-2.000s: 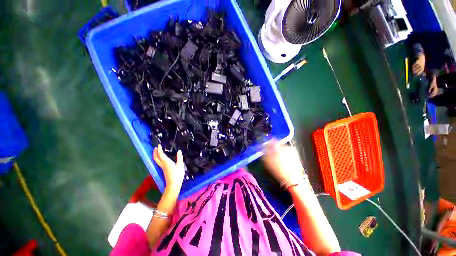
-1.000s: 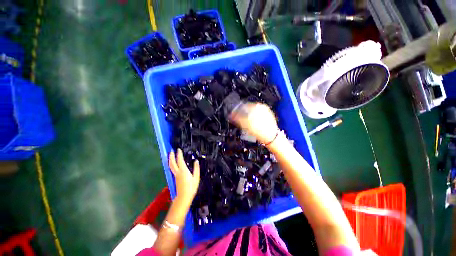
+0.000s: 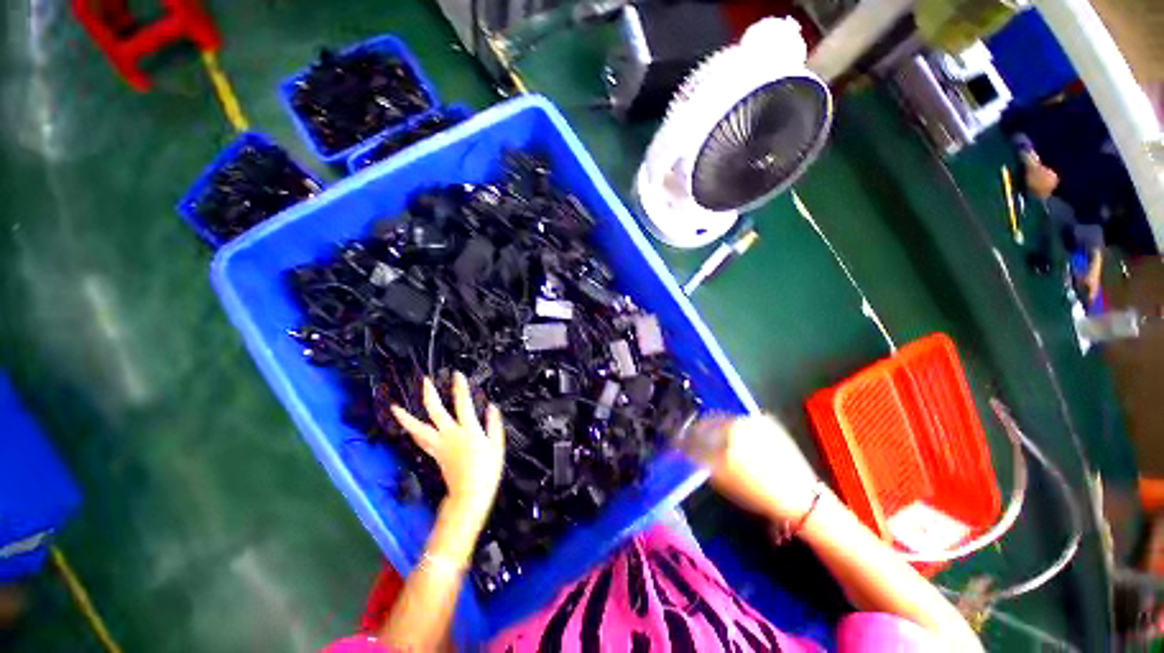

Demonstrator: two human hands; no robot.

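Note:
A large blue tote (image 3: 275, 364) heaped with black power adapters (image 3: 546, 336) stands in front of me, tilted in the view. My left hand (image 3: 463, 444) lies over the adapters in the lower left part of the tote, fingers spread, with nothing held. My right hand (image 3: 753, 462) is at the tote's lower right corner, by the rim. A dark, blurred piece shows at its fingertips, probably a power adapter.
A white desk fan (image 3: 734, 140) stands right of the tote, with a pen-like item (image 3: 721, 260) below it. An orange-red basket (image 3: 909, 447) with a white label sits at the right. Smaller blue totes (image 3: 208, 223) stand beyond. Another person's hand (image 3: 1040, 176) shows far right.
My right hand has moved from over the middle of the heap to the tote's lower right corner. My left hand stays over the lower left part, and the view has shifted.

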